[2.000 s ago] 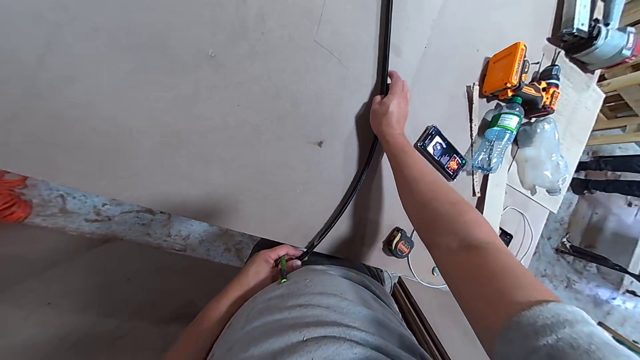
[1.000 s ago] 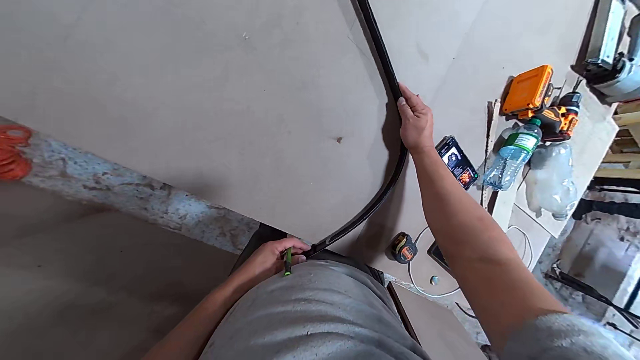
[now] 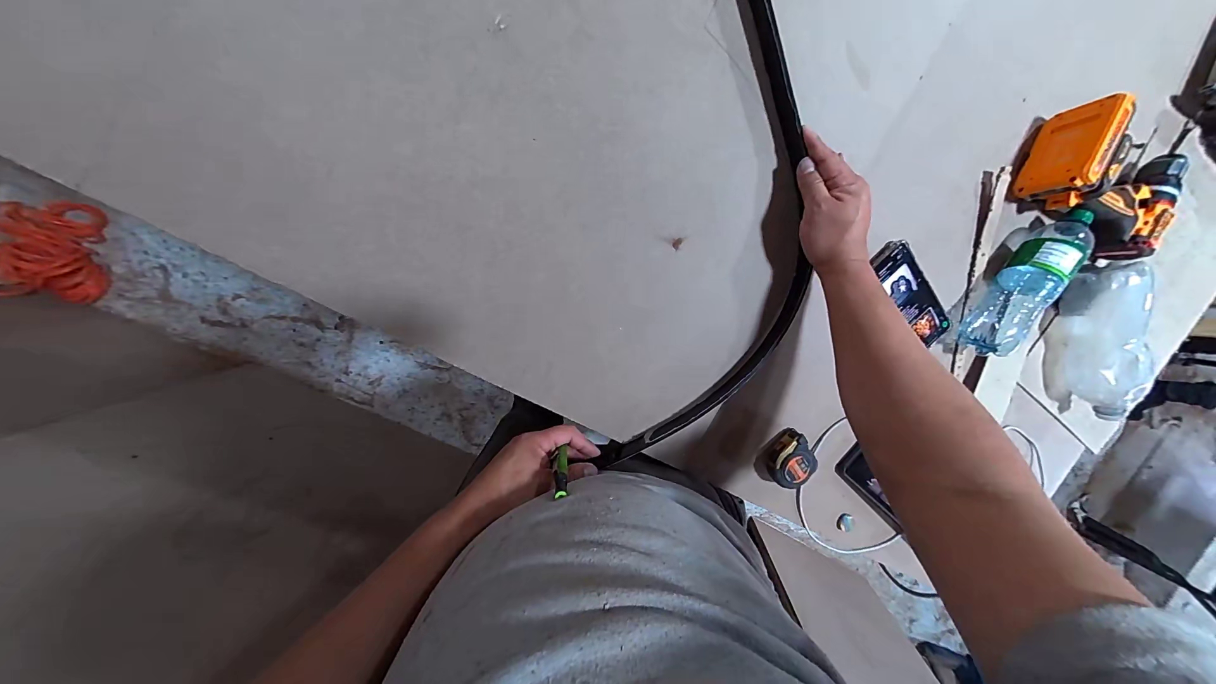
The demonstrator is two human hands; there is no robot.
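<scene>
A black flexible strip [image 3: 736,377] runs in a curve over a large pale board [image 3: 427,218], from the top edge down to my waist. My right hand [image 3: 836,204] grips it partway up, with the thumb on its face and the fingers on its right side. Close against my shirt, my left hand [image 3: 546,459] holds the strip's near end at the board's edge. A green marker or pen [image 3: 561,472] is also held among the left hand's fingers, pointing down. The strip is bent most sharply between the two hands.
Right of the strip lie a tape measure [image 3: 791,459], a phone [image 3: 912,293], a dark device [image 3: 869,489] with a white cable, plastic bottles [image 3: 1031,275], an orange case [image 3: 1076,147] and a cordless drill [image 3: 1140,209]. Orange cord [image 3: 52,252] lies at the far left.
The strip has become more strongly bent than two seconds ago, its upper part now leaning left. My right hand still grips it, and my left hand stays at the near end. The view has shifted somewhat.
</scene>
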